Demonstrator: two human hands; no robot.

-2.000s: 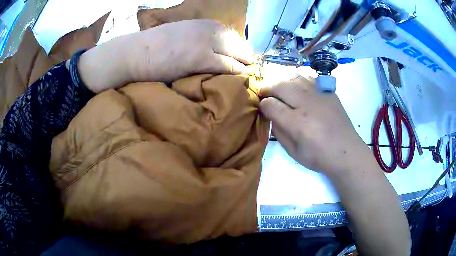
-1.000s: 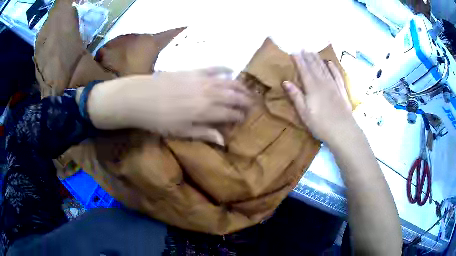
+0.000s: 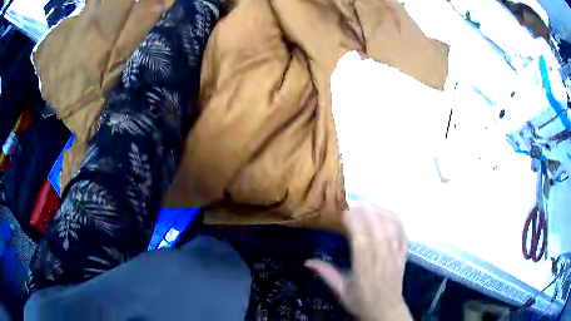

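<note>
The brown padded garment body (image 3: 263, 125) lies spread and creased over the table's left part and hangs to its front edge. A flatter brown part (image 3: 407, 50) reaches right at the top. My left sleeve lies across the cloth. My left hand is past the top edge of the picture. My right hand (image 3: 375, 257) is at the table's front edge, slightly blurred. Its fingertips are at the cloth's lower right corner and its thumb is spread apart below.
The white sewing machine (image 3: 541, 106) stands at the far right. Red-handled scissors (image 3: 535, 235) lie in front of it. A ruler tape (image 3: 451, 266) runs along the table's front edge. A blue crate (image 3: 172, 226) shows below the cloth, above my lap.
The cloth has come away from the needle and now lies further left and flatter. My left hand has moved up out of view. My right hand has moved down to the table's front edge.
</note>
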